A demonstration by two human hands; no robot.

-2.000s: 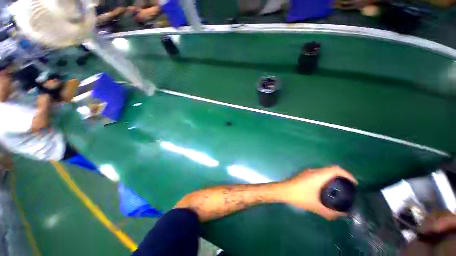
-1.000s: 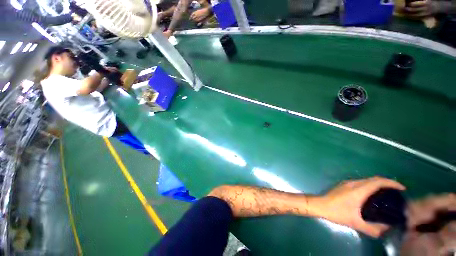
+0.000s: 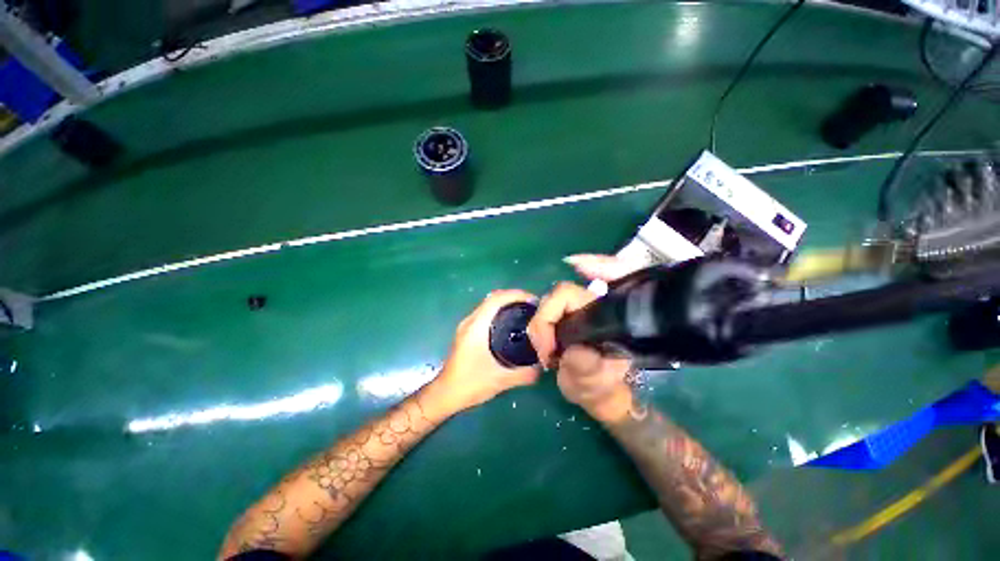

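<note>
My left hand (image 3: 483, 348) is wrapped around a black cylindrical housing (image 3: 512, 334), with its dull black end facing up. My right hand (image 3: 583, 367) grips the front of the black electric screwdriver (image 3: 685, 310), which extends to the right with a coil (image 3: 965, 219) near its rear. The tool's nose is over the right side of the housing's end. The bit is hidden by my fingers, so I cannot tell if it touches a screw.
A white-and-black screw feeder (image 3: 746, 208) stands behind the tool. Two upright housings (image 3: 442, 153) (image 3: 489, 68) stand beyond the white line, and others lie at far left (image 3: 88, 142) and far right (image 3: 868, 114). A small dark piece (image 3: 257, 301) lies on the green surface.
The view has swung right, bringing the feeder and whole screwdriver into sight. My right hand, blurred beside the housing before, now shows clearly on the tool. My left hand still holds the housing.
</note>
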